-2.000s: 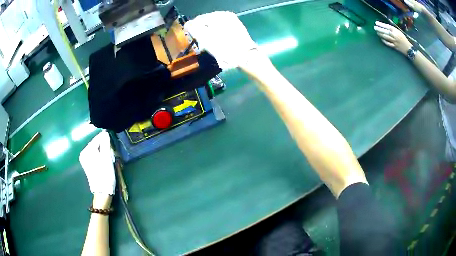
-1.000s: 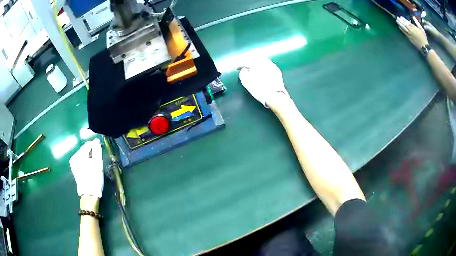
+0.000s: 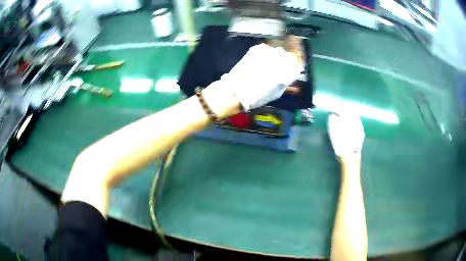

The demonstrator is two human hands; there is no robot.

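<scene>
The picture is blurred. My left hand, in a white glove, reaches over the black cloth to the orange-copper fixture under the silver press head. Its fingers are at the fixture; whether they hold anything I cannot tell. My left wrist partly covers the red knob on the arrow panel. My right hand, also gloved, is low over the green surface, right of the blue-grey press base. Its fingers are blurred.
A thin dark frame lies on the green surface at the right. Guide arms stand at the left. A white bottle is behind the press. A hose and cable run down from the base's left side.
The view has swung so the press sits further right. My left hand has moved from beside the base up to the fixture. My right hand remains away from the press, on its right.
</scene>
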